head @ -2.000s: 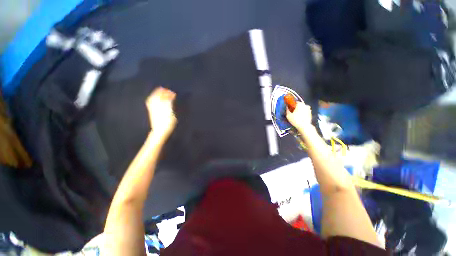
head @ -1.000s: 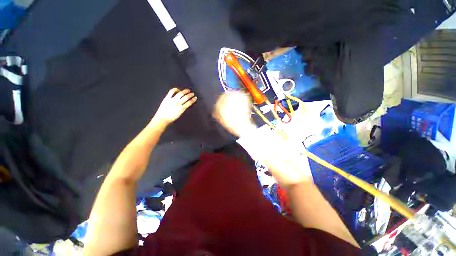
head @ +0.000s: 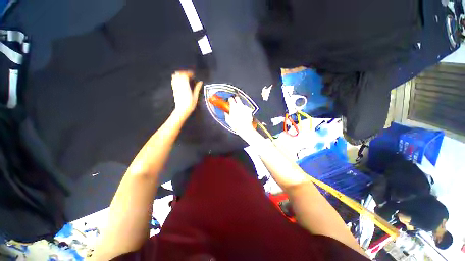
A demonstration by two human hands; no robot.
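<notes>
A black garment piece (head: 112, 97) lies wide and flat on the dark table. A white strip (head: 192, 16) with a dark gap runs along its edge at the top. My right hand (head: 240, 116) is closed on the orange handle of the blue steam iron (head: 222, 100), which sits near the panel's right edge with its tip towards my left hand. My left hand (head: 185, 93) is just left of the iron, over the black fabric, slightly blurred, fingers apart. I see nothing held in it.
Scissors with red and yellow loops (head: 291, 125) and a white ring (head: 301, 101) lie right of the iron. A yellow hose (head: 346, 198) trails lower right. Black pieces (head: 336, 35) are piled at upper right; white-banded pieces (head: 13, 66) lie far left. Blue containers (head: 420, 142) stand right.
My right hand, off the handle a second ago, now grips it. The iron has moved left and towards me, off the place near the blue patch. My left hand's fingers now point more upward.
</notes>
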